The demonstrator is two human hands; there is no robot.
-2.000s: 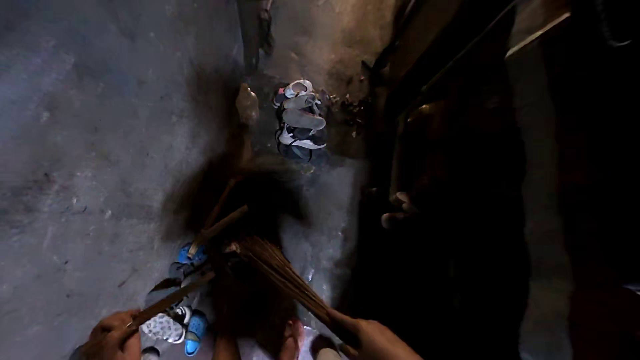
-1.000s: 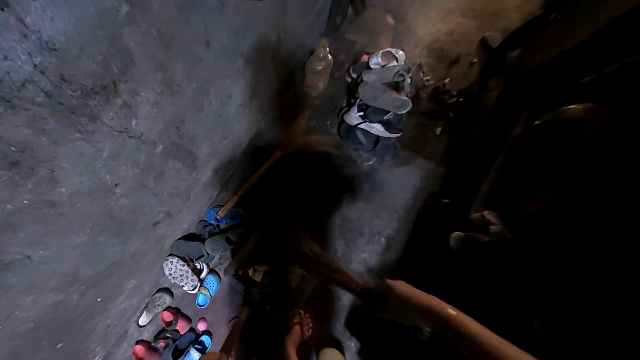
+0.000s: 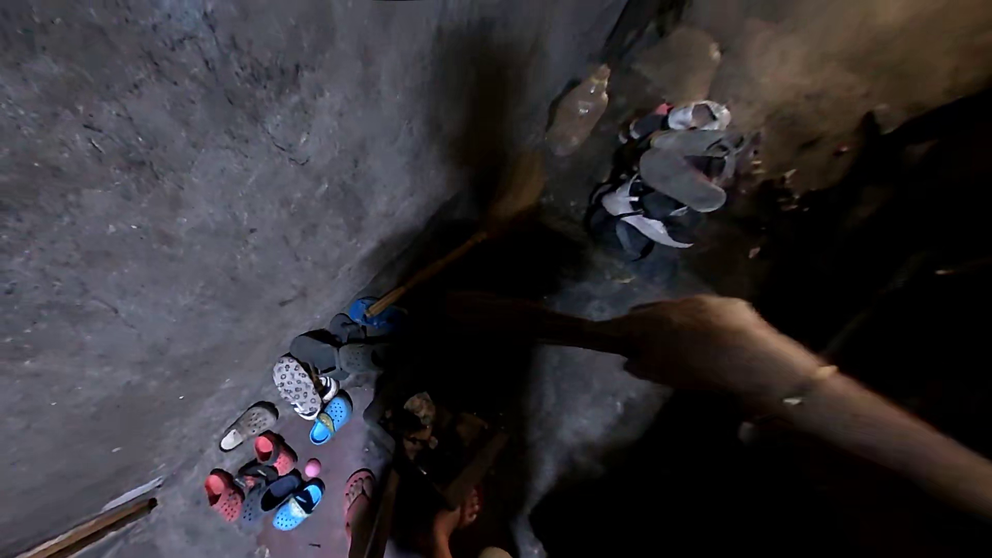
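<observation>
My right hand [image 3: 690,337] is closed round the end of a dark brown broom-like bundle [image 3: 577,329], which points left into deep shadow. My left hand is not in view. At the bottom, a wooden stick [image 3: 381,515] rises beside a dark heap or container holding pale pieces [image 3: 420,407]; its form is unclear. Near it a bare foot [image 3: 471,505] partly shows. A broom [image 3: 515,190] with a wooden handle [image 3: 426,275] lies or leans along the wall's foot, its handle end over a blue shoe [image 3: 363,311].
Clogs and sandals, among them red clogs [image 3: 223,494], a blue clog [image 3: 332,417] and a pink ball [image 3: 312,467], lie lower left. A plastic bottle [image 3: 580,112] and piled shoes [image 3: 682,182] are at upper centre-right. A grey wall [image 3: 232,170] fills the left.
My left hand, earlier on a stick at lower left, has left the view. My right hand and the bundle have moved up. The view has shifted left, showing more footwear.
</observation>
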